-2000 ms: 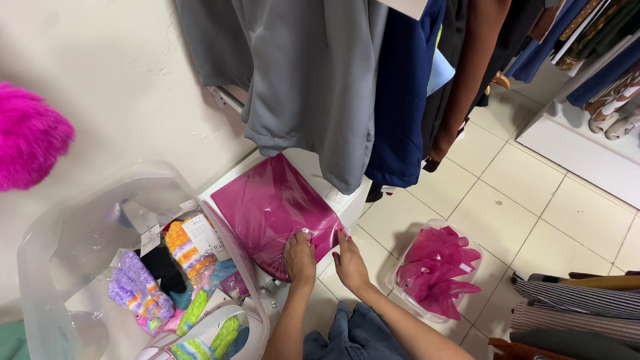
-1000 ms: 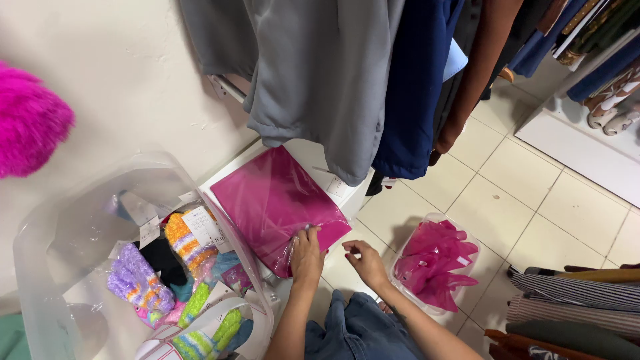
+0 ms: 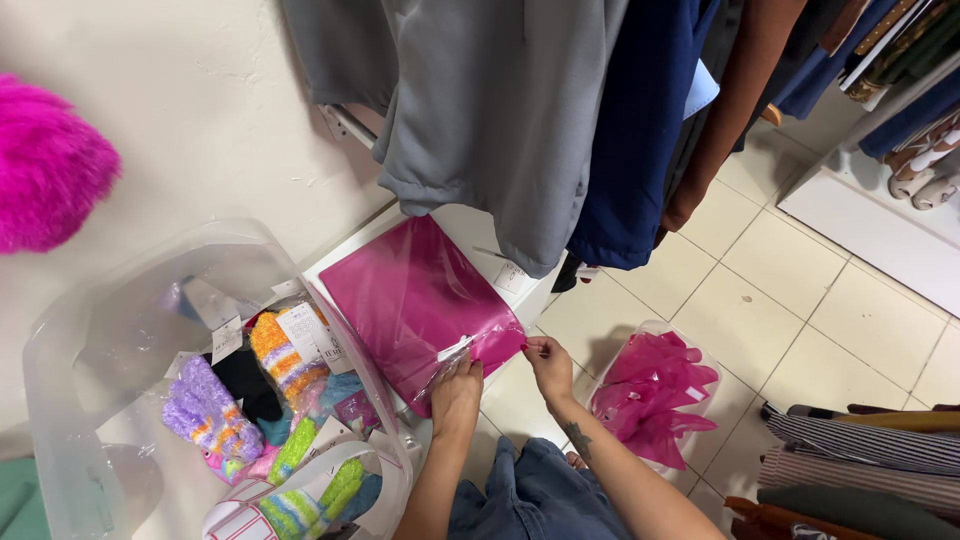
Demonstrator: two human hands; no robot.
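A magenta item in clear plastic wrapping [image 3: 424,300] lies flat on a white surface, below hanging grey garments. My left hand [image 3: 457,390] rests on its near edge, fingers on the crinkled plastic; whether they pinch it is hard to see. At the item's right corner, my right hand [image 3: 547,364] has thumb and forefinger together on the edge of the wrapping. To the left stands a clear plastic bin [image 3: 56,360] holding fuzzy purple socks [image 3: 210,412], orange striped socks [image 3: 289,352] and green striped ones [image 3: 300,506], some with tags.
On the tiled floor at right sits a small clear tub [image 3: 709,409] with magenta plastic-wrapped material [image 3: 652,390]. Grey garments [image 3: 487,127] and a blue one [image 3: 637,150] hang overhead. Folded clothes [image 3: 862,465] lie at lower right. A pink fluffy object [image 3: 49,165] is at far left.
My right hand has moved in from the right of the item to its right corner. My left hand stays at the near edge.
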